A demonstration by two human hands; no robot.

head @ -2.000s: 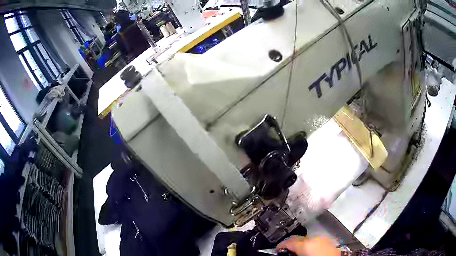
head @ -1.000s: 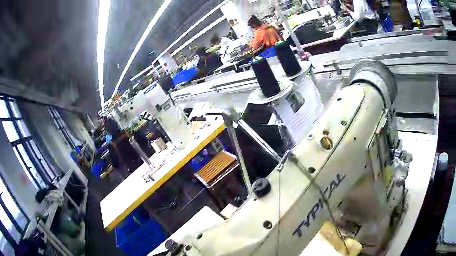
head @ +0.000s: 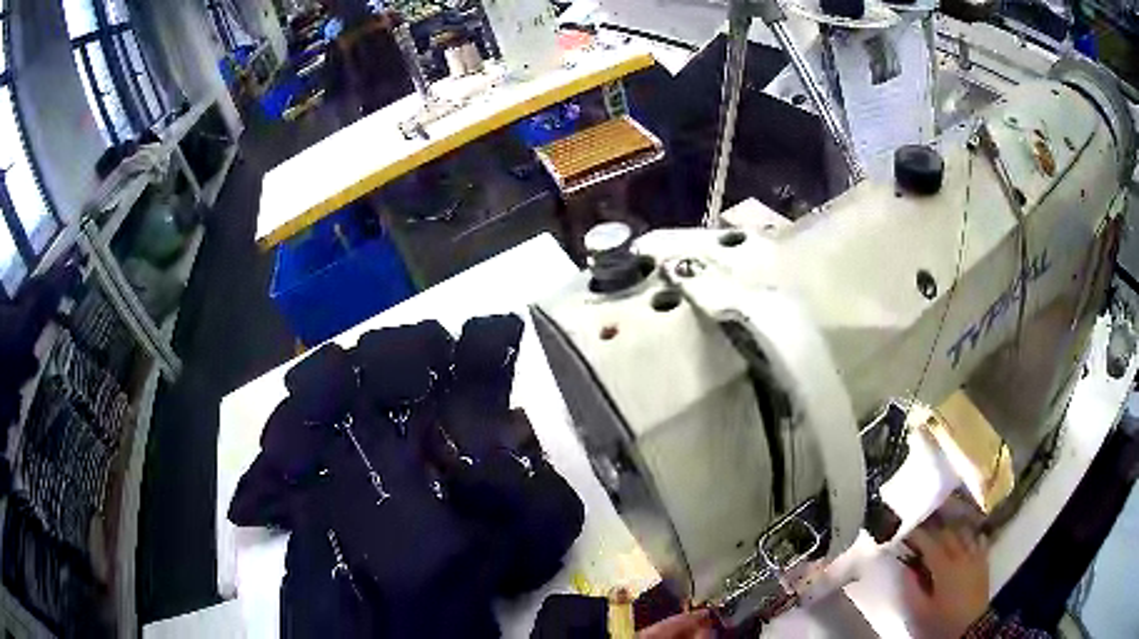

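Observation:
The cream sewing machine head (head: 675, 412) fills the right of the view. Its needle area (head: 781, 556) is low, near the bottom edge. Dark garment pieces (head: 412, 499) with thin pale lines lie piled left of it. A small dark piece (head: 572, 617) lies at the bottom edge beside a small yellow item (head: 621, 612). My left hand (head: 677, 625) shows only as a bit of finger at the bottom edge, by the needle area; its grip is hidden. My right hand (head: 952, 577) is under the machine arm, blurred, with something slim and dark at its fingers; its grip is unclear.
A yellow pad (head: 972, 439) is under the arm. Behind stand a yellow-edged white table (head: 375, 156), a blue bin (head: 337, 275) and a slatted brown item (head: 600, 152). A thread stand (head: 731, 112) rises behind the machine. A shelf of stacked material (head: 75, 412) is at left.
The view swung up, then back down and left, showing more of the dark pile. My right hand, near the needle two seconds ago, is now further right under the arm.

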